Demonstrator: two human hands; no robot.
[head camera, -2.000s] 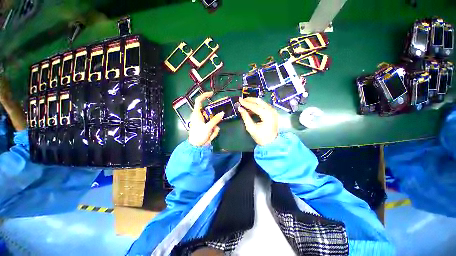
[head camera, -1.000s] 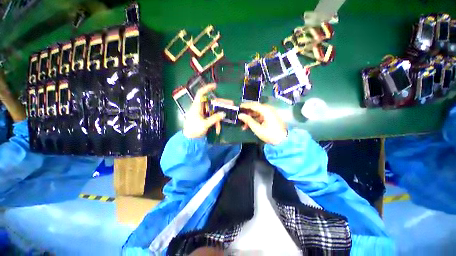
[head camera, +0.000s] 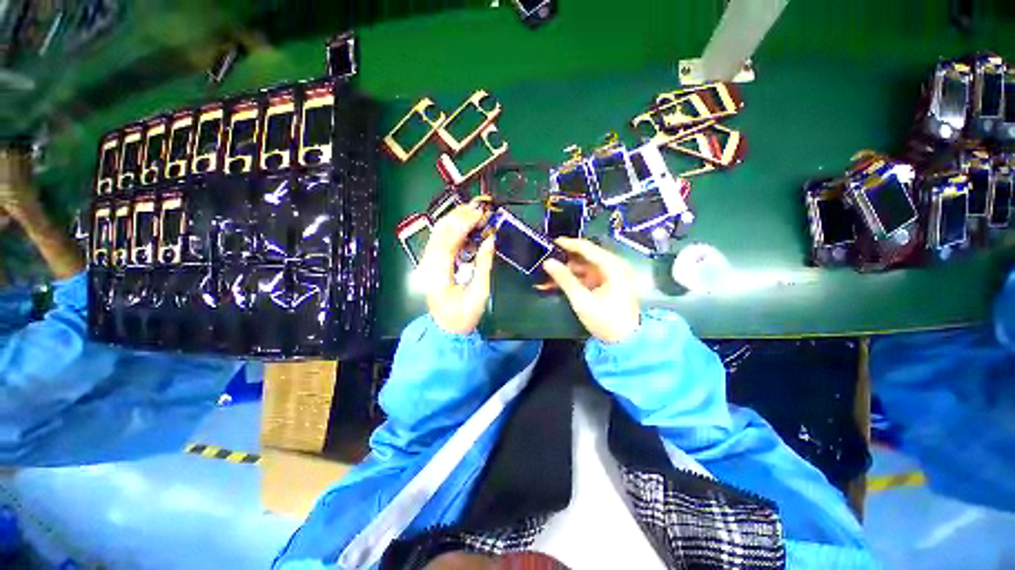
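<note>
A part-built unit with a dark, pale-edged screen (head camera: 519, 244) is held tilted between my two hands above the bench's front edge. My left hand (head camera: 455, 271) grips its left end. My right hand (head camera: 599, 287) holds its lower right corner with thumb and fingertips. Loose gold-and-red front housings (head camera: 469, 121) lie behind my left hand, some partly hidden by it. A pile of LCD modules (head camera: 612, 175) lies behind my right hand, with more housings (head camera: 697, 106) behind it. A small round white dish (head camera: 699, 267) is right of my right hand.
A black blister tray (head camera: 239, 292) with rows of units is at left. Thicker screen assemblies (head camera: 885, 206) are heaped at right. A pale metal post (head camera: 731, 42) stands at the back. A cardboard box (head camera: 298, 406) is below the bench. Another person's arm (head camera: 42, 236) is at far left.
The unit is turned so its screen faces up and slants down to the right; a second ago it was held flatter with a reddish edge showing. Both hands still hold it.
</note>
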